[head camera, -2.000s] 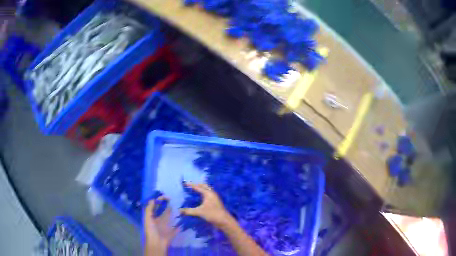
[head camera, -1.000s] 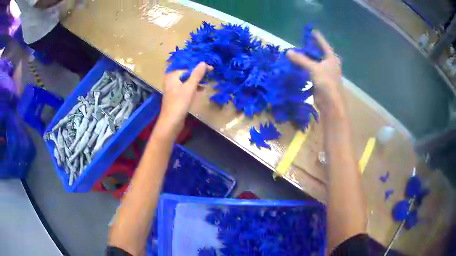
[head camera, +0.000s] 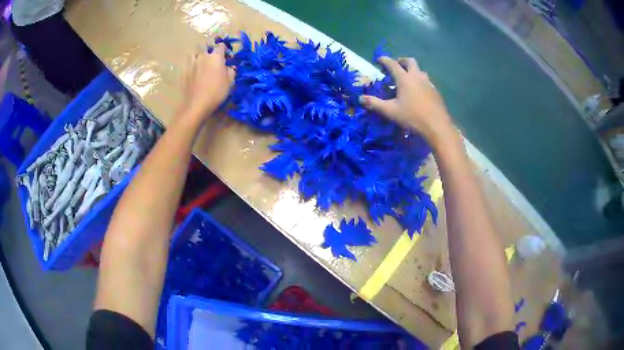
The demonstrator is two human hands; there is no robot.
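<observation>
A heap of blue spiky hair pieces lies on the tan cardboard bench cover. My left hand is at the heap's upper left end, its fingers bent down against a blue piece; whether it grips it is hard to tell. My right hand is at the heap's right side, thumb and fingers apart around blue spikes, and its hold is unclear. One single spiky piece lies apart, nearer the bench's front edge.
A blue bin of grey moulded parts is at left. Blue bins with blue parts are below the bench. A white oval dish, yellow tape and a round pale cup are at right. The green conveyor runs behind.
The view has moved from the lower bins to the bench. Since the last earlier frame, my left hand has moved to the heap's upper left end, and my right hand has lowered slightly.
</observation>
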